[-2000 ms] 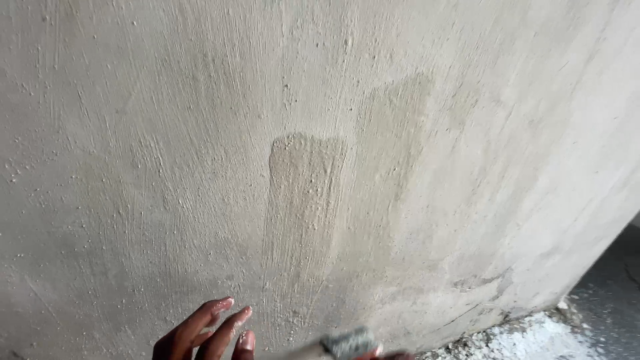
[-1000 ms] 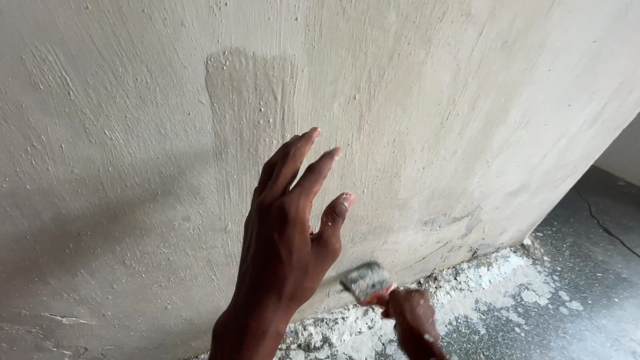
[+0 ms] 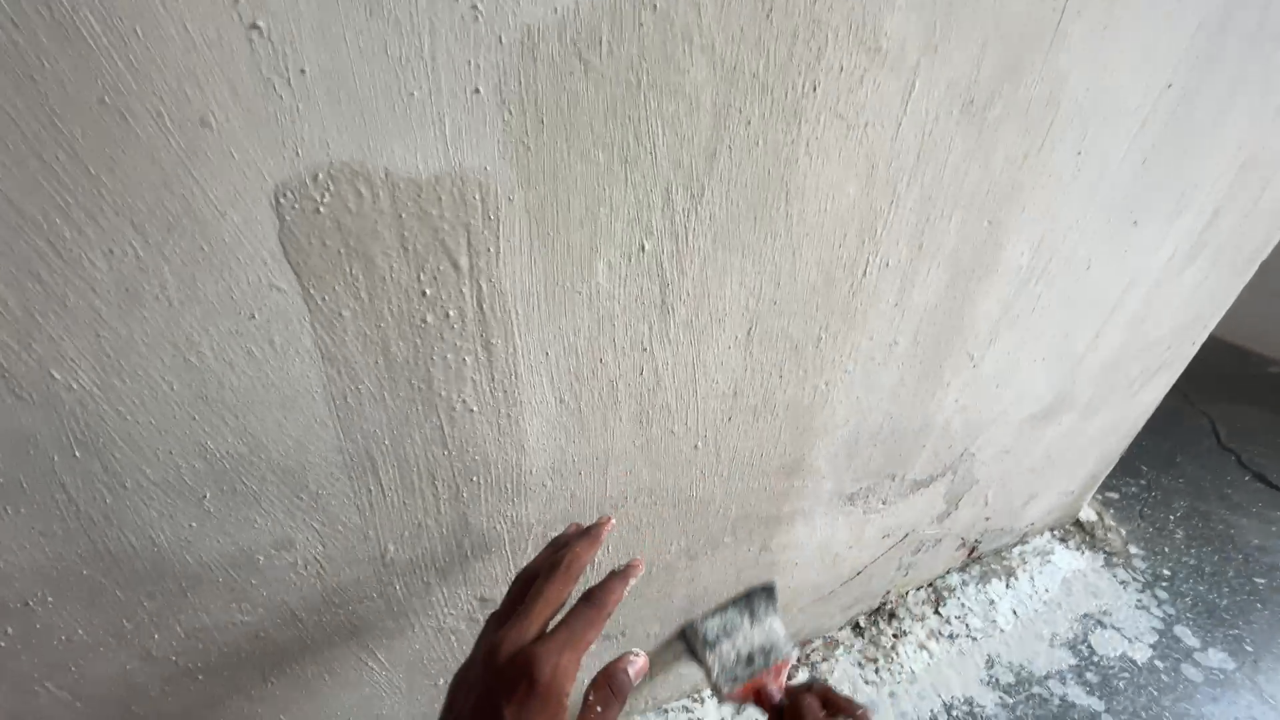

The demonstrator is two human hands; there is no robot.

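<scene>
My left hand, white residue on its fingertips, is raised before the lower wall with fingers apart and nothing in it. To its right, at the bottom edge, my right hand grips a flat paintbrush with a red handle end and a ferrule crusted grey and white. The bristles point left, near the foot of the wall, and are blurred. On the rough plastered wall, a darker, wet-looking vertical strip runs down left of centre. Most of the right hand is cut off by the frame.
White flakes and crumbled debris lie along the wall's base on the dark speckled floor. The wall's edge slants down at the right, beyond which a dark cable or crack-like line crosses the floor. Plaster is chipped low on the wall.
Both hands sit lower in view than one second ago, and the view has shifted. The right hand still holds the brush, whose head was also low by the wall then.
</scene>
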